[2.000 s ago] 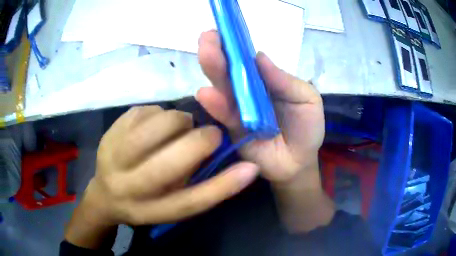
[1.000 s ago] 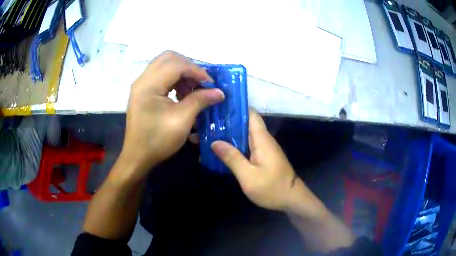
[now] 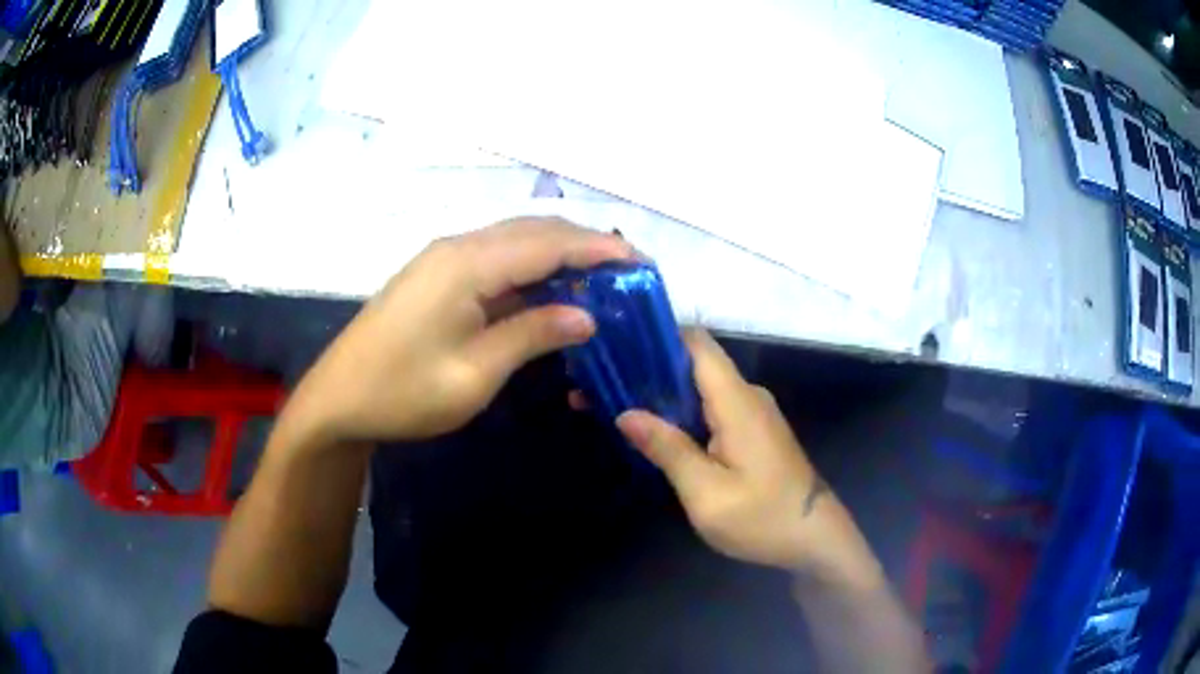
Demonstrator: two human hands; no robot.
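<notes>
A glossy, striped blue phone unit (image 3: 632, 345) is held over the lap, just in front of the bench edge, its blue face towards me and tilted. My left hand (image 3: 461, 329) grips its upper left corner, fingers over the top edge and thumb on the face. My right hand (image 3: 737, 461) holds its lower right part, thumb on the face and fingers behind. The side turned away from me is hidden. Whether the left fingers also pinch film cannot be told.
White paper sheets (image 3: 632, 119) lie on the pale bench (image 3: 303, 237). Units with black pads (image 3: 1148, 303) stand at right, stacked units (image 3: 987, 16) behind. Yellow-taped brown board (image 3: 79, 224) and units with blue tails (image 3: 240, 105) are at left. Red stool (image 3: 165, 441) and blue bin (image 3: 1086, 527) are below.
Since one second ago, the unit has tilted and shifted slightly right and down in the picture. My left hand has moved from the middle of its face to the top corner. More stacked units show.
</notes>
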